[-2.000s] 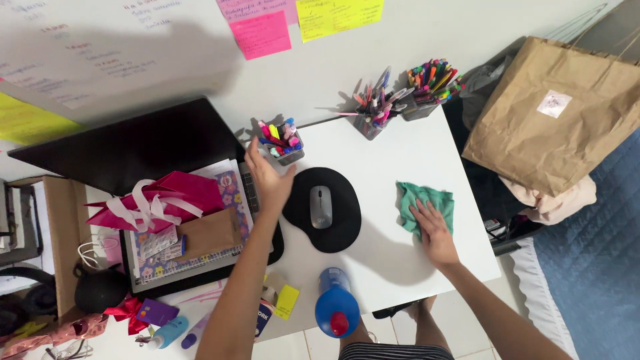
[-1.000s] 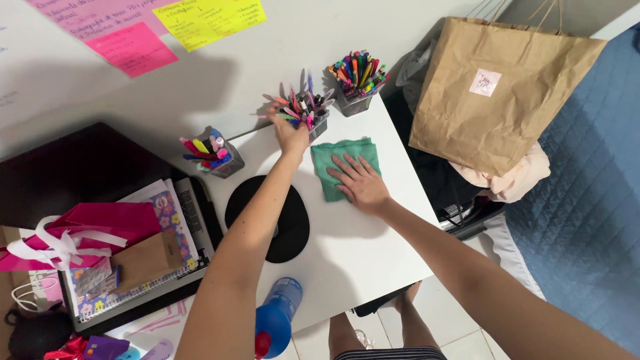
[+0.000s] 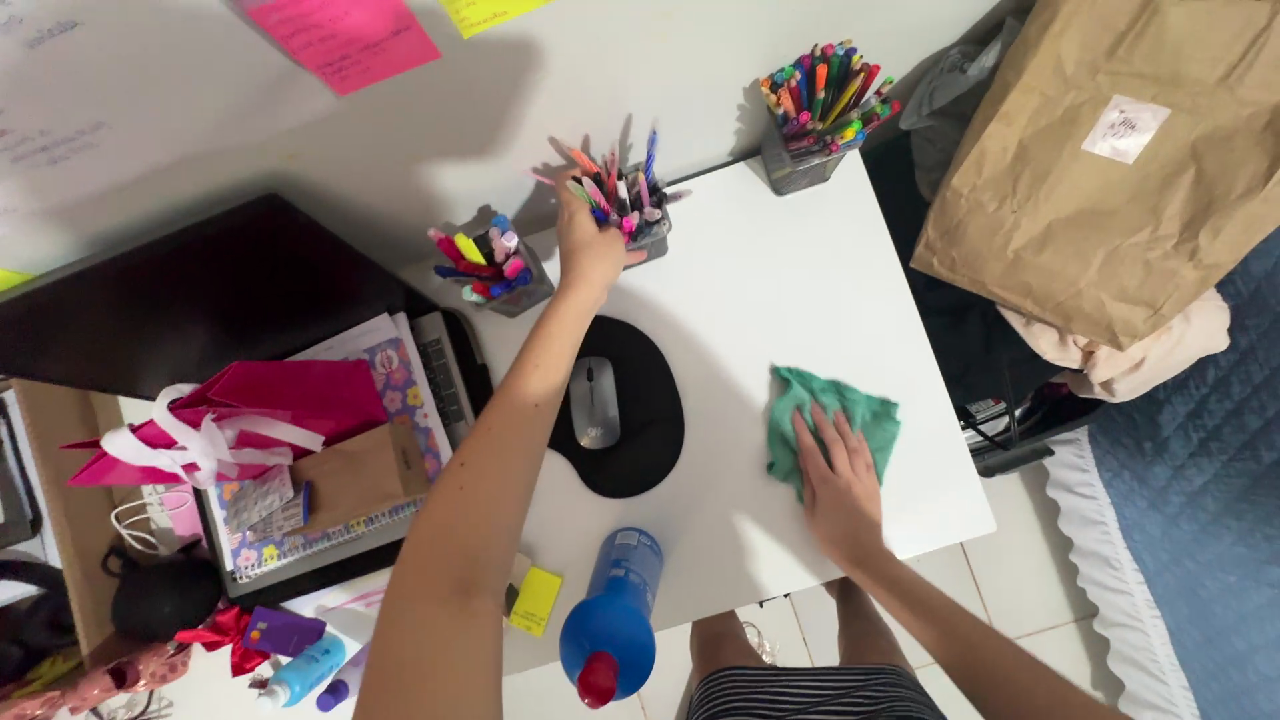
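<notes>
My right hand [image 3: 840,480] lies flat on a green cloth [image 3: 868,415] on the white desk [image 3: 780,290]. My left hand [image 3: 590,245] grips the middle mesh pen holder [image 3: 650,240], which is full of pens, at the desk's back edge. To its left stands a second pen holder [image 3: 520,290] with markers and highlighters, and at the back right corner a third [image 3: 800,172] with colored pencils and pens. A grey computer mouse [image 3: 596,405] rests on a black mouse pad [image 3: 640,450], below my left hand. A blue bottle with a red cap [image 3: 612,625] is near the front edge.
On the left an open laptop [image 3: 200,290] carries a floral spiral notebook [image 3: 400,385] and a pink gift bag [image 3: 300,400] with white ribbon. Yellow sticky notes [image 3: 537,600] lie near the bottle. A brown paper bag [image 3: 1080,200] stands right of the desk, beside a blue bedspread [image 3: 1200,480].
My left hand has gone from beside the marker holder to the middle pen holder, which now stands farther left, apart from the right one. The cloth under my right hand has moved toward the desk's front.
</notes>
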